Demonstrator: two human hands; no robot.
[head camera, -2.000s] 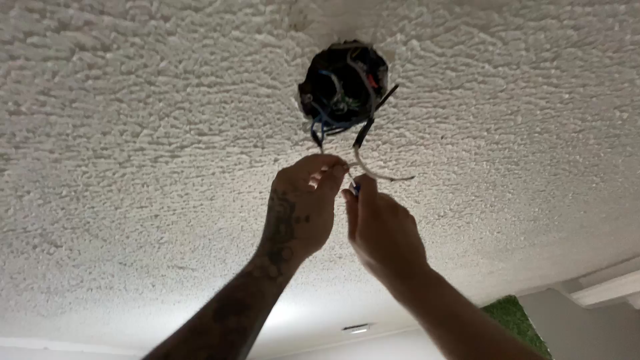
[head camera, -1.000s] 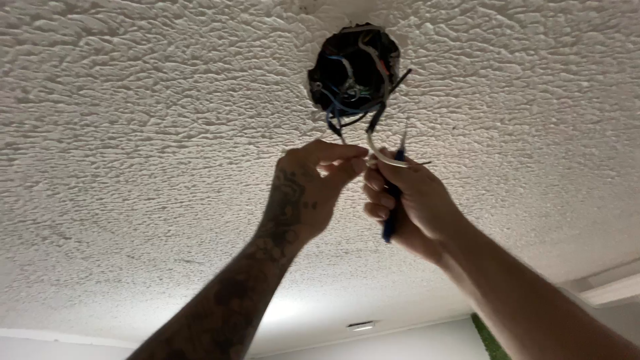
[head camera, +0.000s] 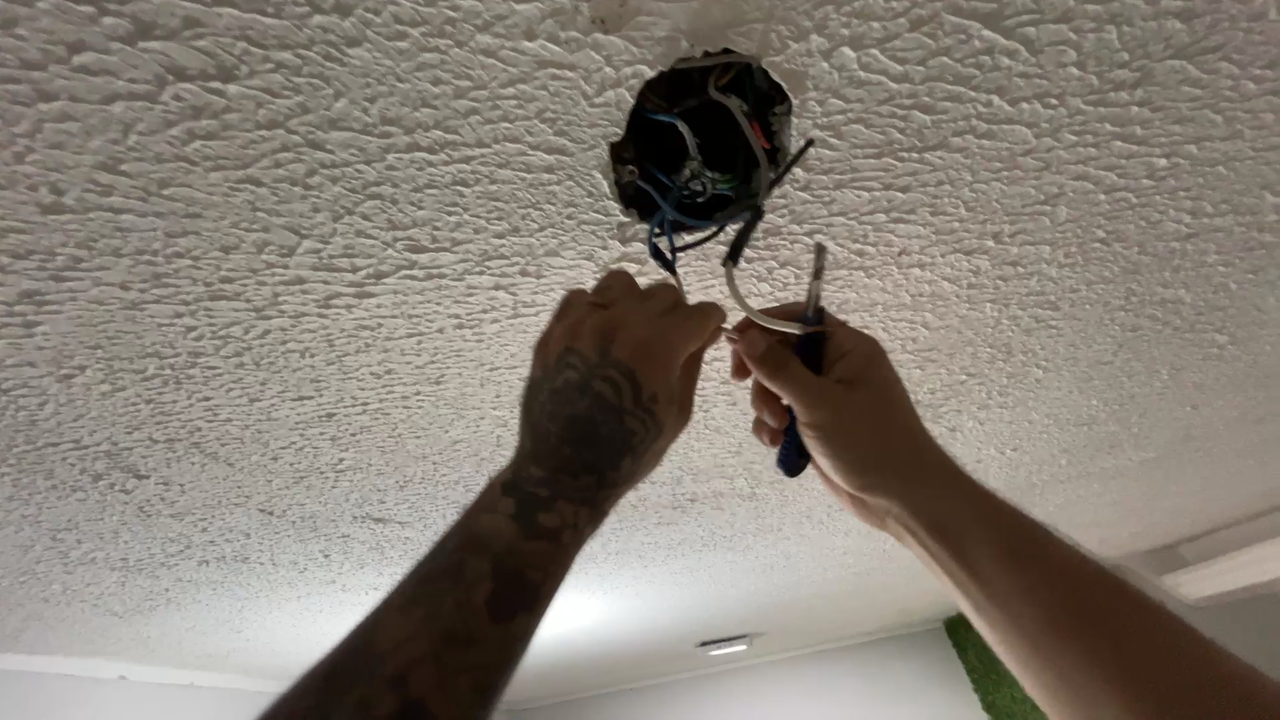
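Wires hang out of a round electrical box (head camera: 705, 150) set in the ceiling. My left hand (head camera: 610, 380), its back toward the camera, pinches the end of a thin wire (head camera: 680, 284) below the box. My right hand (head camera: 830, 400) is just right of it, with thumb and fingertips on a short pale wire end between the hands. In the right palm lies a tool with a dark blue handle (head camera: 792, 450) and a metal tip (head camera: 818, 275) pointing up. A white insulated wire (head camera: 750, 308) curves down from a black-sleeved part to the right hand.
Textured ceiling (head camera: 300, 250) surrounds the box. A black wire end (head camera: 800, 155) sticks out at the box's right side. Farther off are a small ceiling fitting (head camera: 727, 645), a green panel (head camera: 985, 665) on the wall, and a white beam (head camera: 1225, 565) at the right.
My left hand has turned so its back shows more, its fingers curled closer. The blue-handled tool, mostly hidden two seconds ago, now stands upright in my right hand.
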